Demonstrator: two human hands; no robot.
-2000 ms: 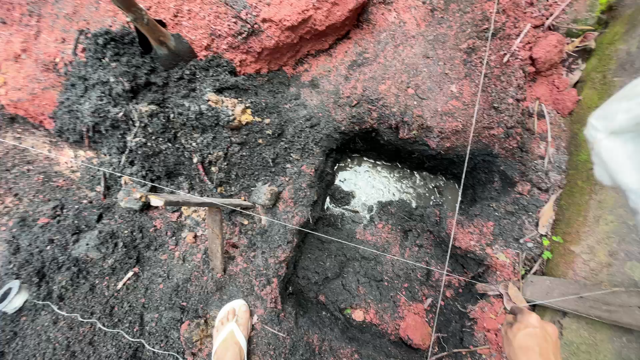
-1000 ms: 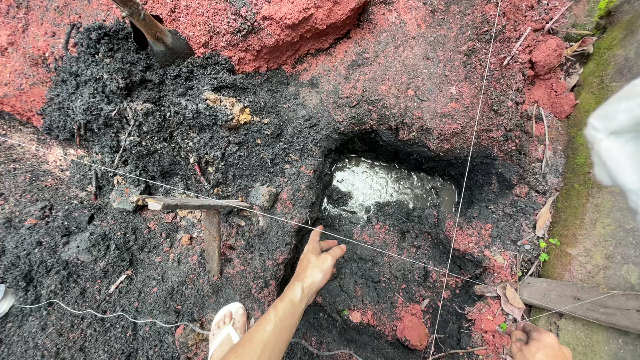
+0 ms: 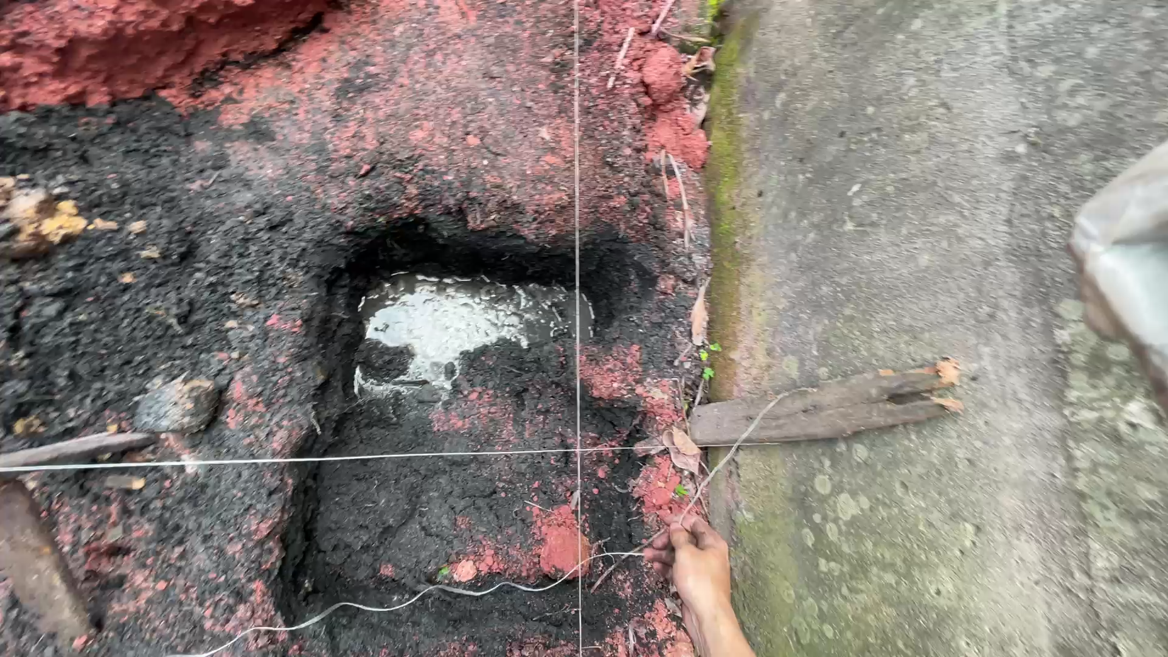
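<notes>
My right hand is at the hole's lower right corner, its fingers pinched on a thin loose cord. From the fingers the cord runs wavy to the lower left and also up to a weathered wooden board lying on the concrete. Two taut strings cross over the dug hole: one upright string and one level string. Water stands in the far part of the hole. My left hand is out of the picture.
A mossy concrete slab borders the hole on the right, with a whitish sheet-like object at its far edge. Left lie a stone and wood pieces. Red soil is heaped at the upper left.
My left hand, over the hole's left edge one second ago, has left the view. The loose cord now crosses the near part of the hole to my right hand. The view has shifted right.
</notes>
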